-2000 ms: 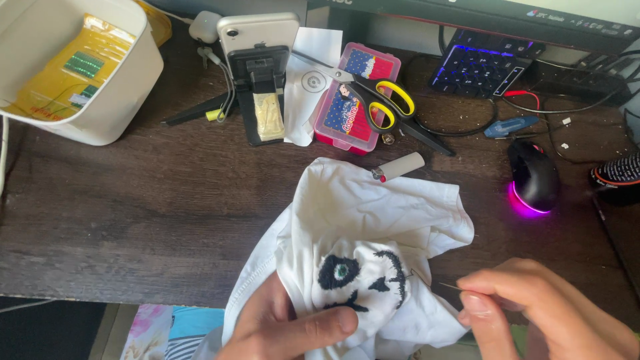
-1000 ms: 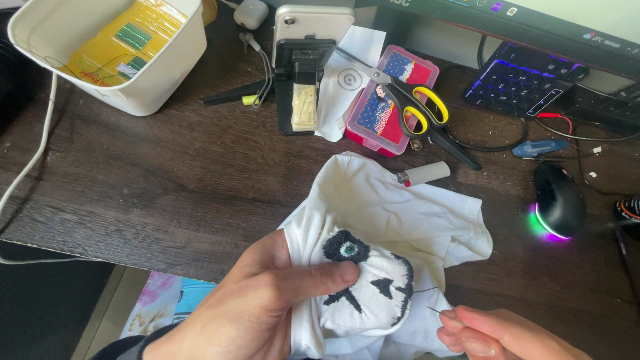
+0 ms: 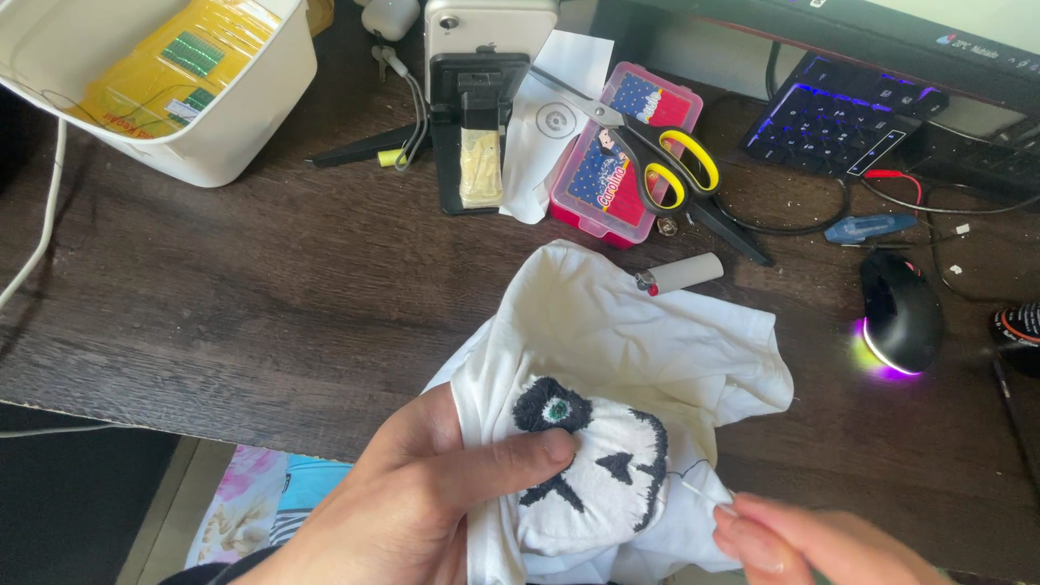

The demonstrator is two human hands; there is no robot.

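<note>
A white cloth garment [image 3: 617, 325] lies bunched over the desk's front edge. On it is black embroidery [image 3: 654, 471] with a small green patch inside a dark eye shape. My left hand [image 3: 431, 479] grips the cloth, its thumb on top beside the eye shape and its other fingers hidden beneath. Between the thumb and fingertips of my right hand [image 3: 780, 528] is a thin sewing needle [image 3: 700, 492], right of the stitched edge. A dark thread [image 3: 695, 470] runs from the embroidery close by the needle.
Beyond the cloth are a lighter [image 3: 686, 274], black-and-yellow scissors [image 3: 650, 154] on a pink plastic case [image 3: 585, 215], and a phone [image 3: 487, 32] on a stand. A lit mouse [image 3: 900, 313] and keyboard [image 3: 821, 122] are at right. A white bin [image 3: 236, 122] stands upper left.
My right hand has come closer to the embroidery's edge with the needle. My left thumb has shifted from the lower stitching to beside the eye shape.
</note>
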